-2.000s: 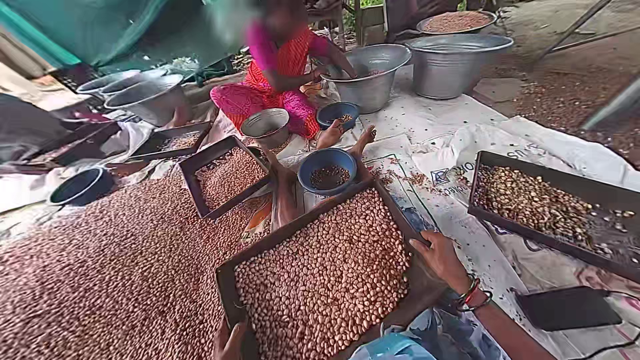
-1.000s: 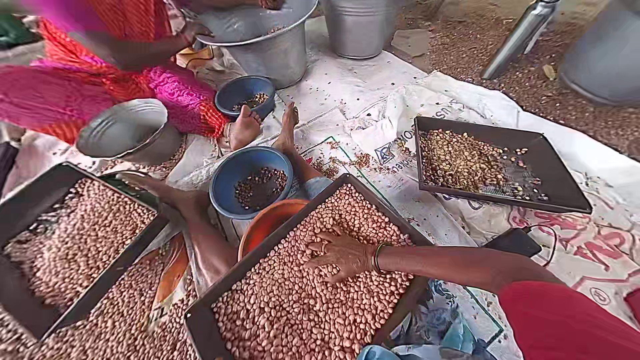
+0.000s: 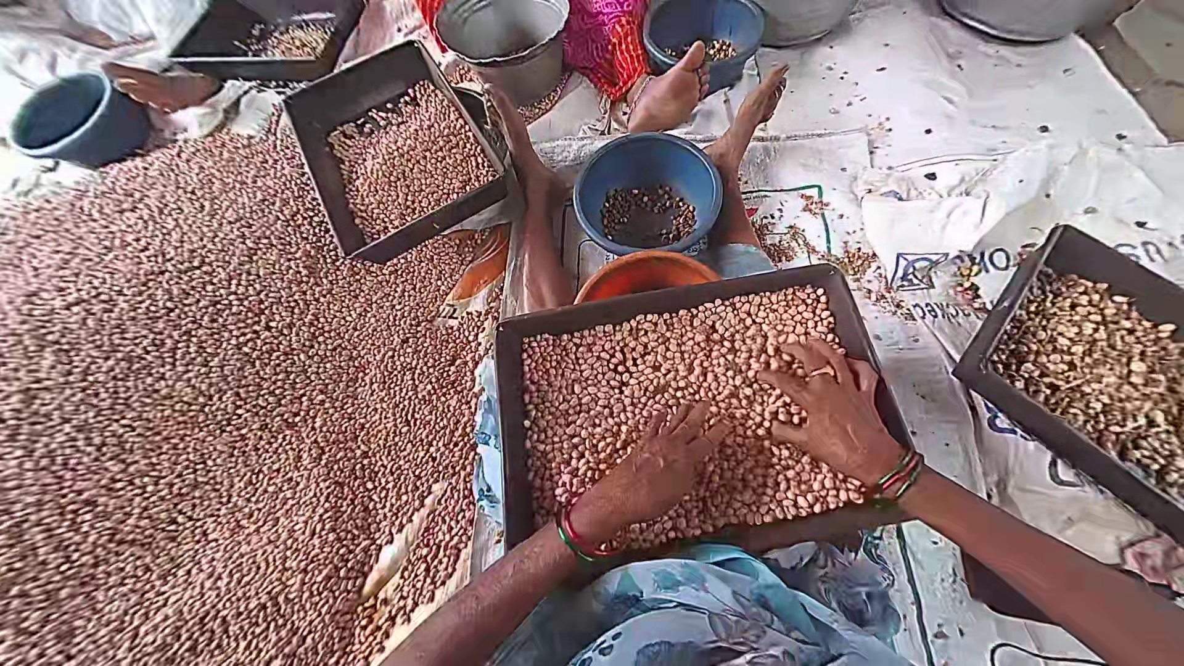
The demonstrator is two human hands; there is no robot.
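A dark rectangular tray full of pinkish shelled peanuts lies over my lap. My left hand rests palm down on the peanuts near the tray's middle, fingers spread. On the right part of the same peanuts lies my right hand, its fingers apart and curved, with a ring on one finger. Neither hand plainly grips anything. Just beyond the tray's far edge an orange bowl shows in part. Behind it a blue bowl with some dark nuts stands between my lower legs.
A large heap of peanuts spreads at the left. Beside it lies another dark tray of peanuts. A tray of paler pieces is at the right. Farther off are a metal bucket, blue tubs and another person's foot.
Both hands now lie on the peanuts; two seconds ago they held the tray's edges, and one second ago only my right hand showed on the peanuts. The view has swung left and down.
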